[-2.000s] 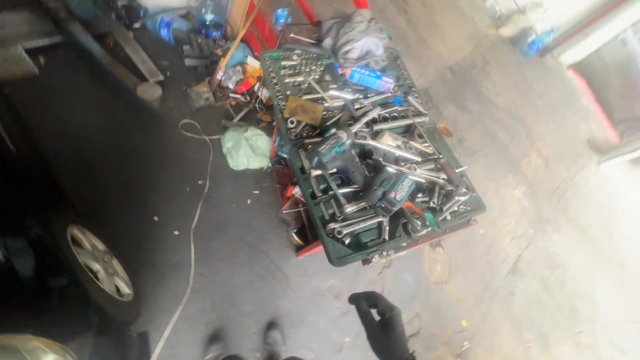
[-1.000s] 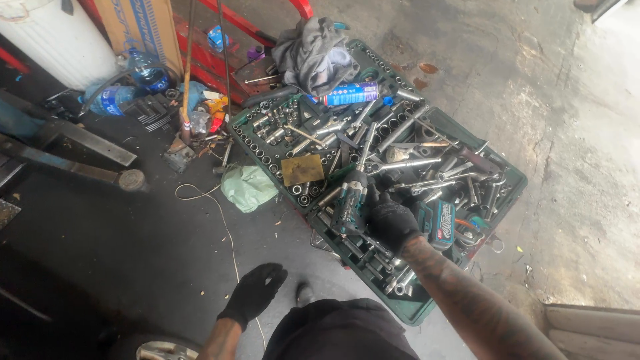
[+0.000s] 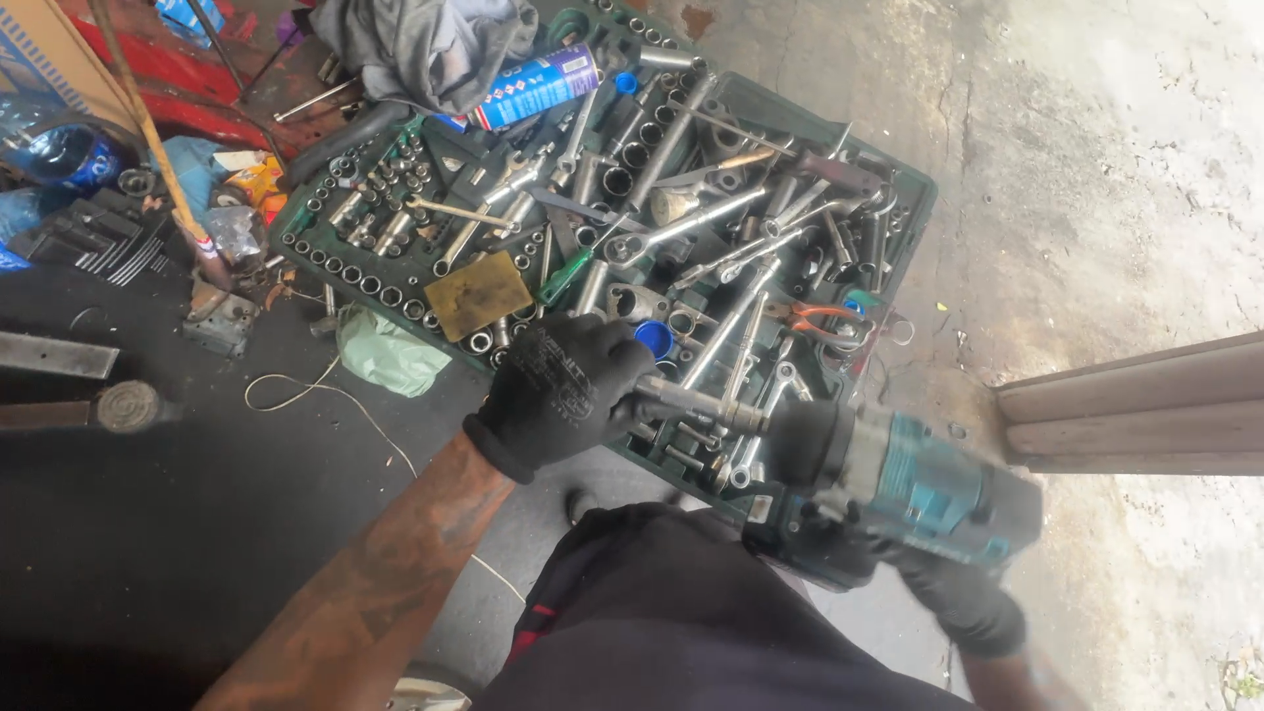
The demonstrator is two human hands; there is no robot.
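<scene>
My left hand [image 3: 563, 390], in a black glove, grips the metal socket extension [image 3: 701, 403] on the front of a teal and black cordless impact wrench [image 3: 928, 489]. The wrench's handle is in my gloved right hand [image 3: 889, 563], partly hidden below the body and blurred. Both hands are over the near edge of an open green socket-set case [image 3: 913, 217]. Ratchets, wrenches and sockets lie heaped in it, among them a ratchet [image 3: 681, 227], orange-handled pliers [image 3: 825, 321] and a green-handled screwdriver [image 3: 565, 276]. A blue cap [image 3: 654, 340] lies just beyond my left fingers.
A grey cloth [image 3: 425, 49] and a blue spray can [image 3: 538, 87] lie at the case's far side. Left of it are a pale green plastic bag [image 3: 390, 354], a wooden stick [image 3: 158, 148], a water bottle [image 3: 64, 158] and a cord. A ribbed post or panel [image 3: 1136, 405] juts in at right.
My right hand has lifted the impact wrench out of the case and moved right with it. My left hand has come up from beside my leg and closed on the extension. The view is nearer the case.
</scene>
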